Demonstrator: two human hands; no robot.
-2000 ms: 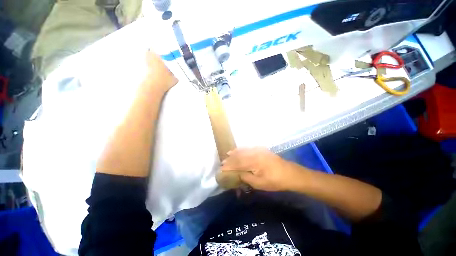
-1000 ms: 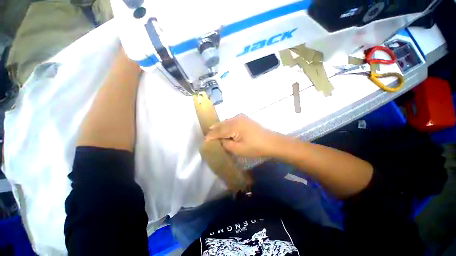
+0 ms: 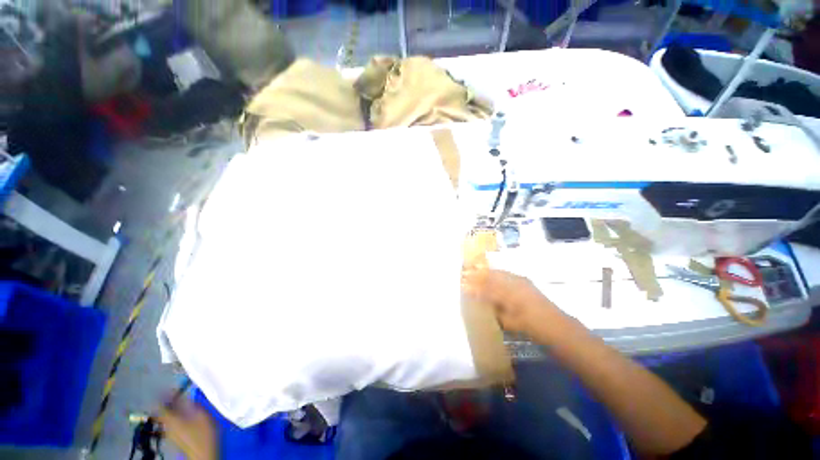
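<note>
A broad overexposed white panel (image 3: 333,278) covers the left part of the machine table and hangs over its front edge. A long tan strip (image 3: 486,346) runs along its right side, from the presser foot area (image 3: 490,225) towards my lap. My right hand (image 3: 499,292) pinches the tan strip just in front of the presser foot. My left hand (image 3: 191,427) is blurred and low at the left, off the cloth; its fingers cannot be made out. The khaki garment body (image 3: 306,99) lies crumpled behind the white panel.
The machine head (image 3: 593,193) stands behind the needle area. A dark square plate (image 3: 566,229), khaki offcuts (image 3: 637,256), a small loose strip (image 3: 607,287), scissors (image 3: 742,305) and a parts tray (image 3: 780,277) lie at the right. Blue bins (image 3: 45,359) stand at the left.
My view has lifted and widened. My left hand has left the white panel for the lower left. My right hand has moved up the tan strip, closer to the presser foot.
</note>
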